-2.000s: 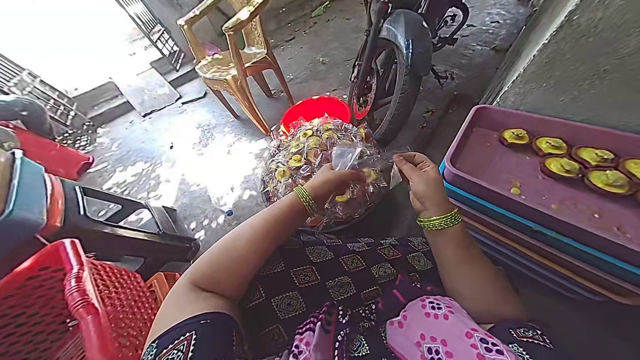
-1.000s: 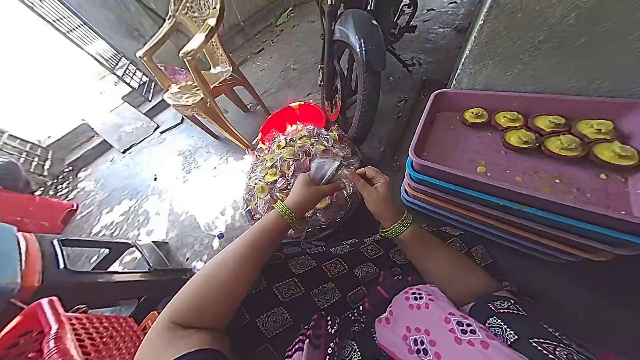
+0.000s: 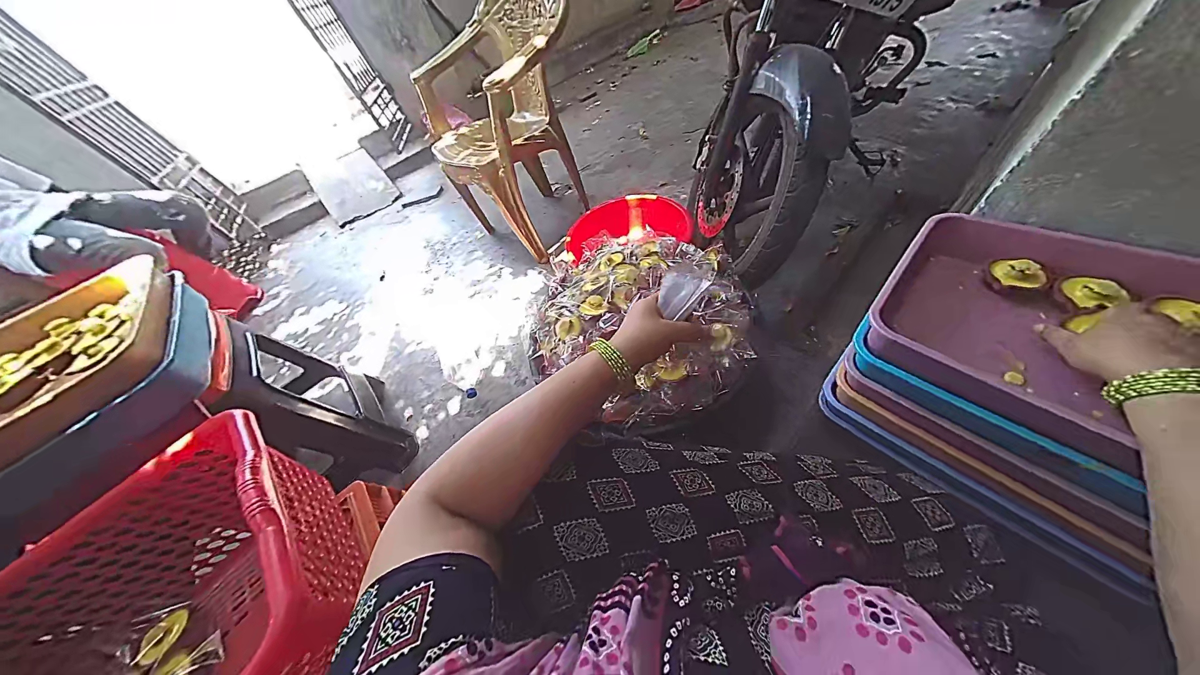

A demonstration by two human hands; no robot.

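My left hand (image 3: 652, 335) holds a clear plastic bag (image 3: 682, 292) above a large heap of wrapped yellow-topped pieces (image 3: 600, 305). My right hand (image 3: 1125, 342) reaches over the purple plastic tray (image 3: 975, 361) at the right, its fingers down at the yellow-topped dark pieces. One such piece (image 3: 1017, 274) lies to the left of that hand, with another (image 3: 1092, 292) just above its fingers. Whether the fingers have closed on a piece is hidden. Green bangles circle both wrists.
The purple tray tops a stack of coloured trays (image 3: 994, 450). A red basin (image 3: 633, 221), motorcycle (image 3: 778, 141) and plastic chair (image 3: 506, 131) stand beyond the heap. At left are a red basket (image 3: 267, 525), black stool (image 3: 314, 384), tray of yellow pieces (image 3: 131, 281) and a person's legs (image 3: 122, 230).
My right hand has left the bag beside my left hand and moved right to the purple tray. My left hand still holds the bag over the heap.
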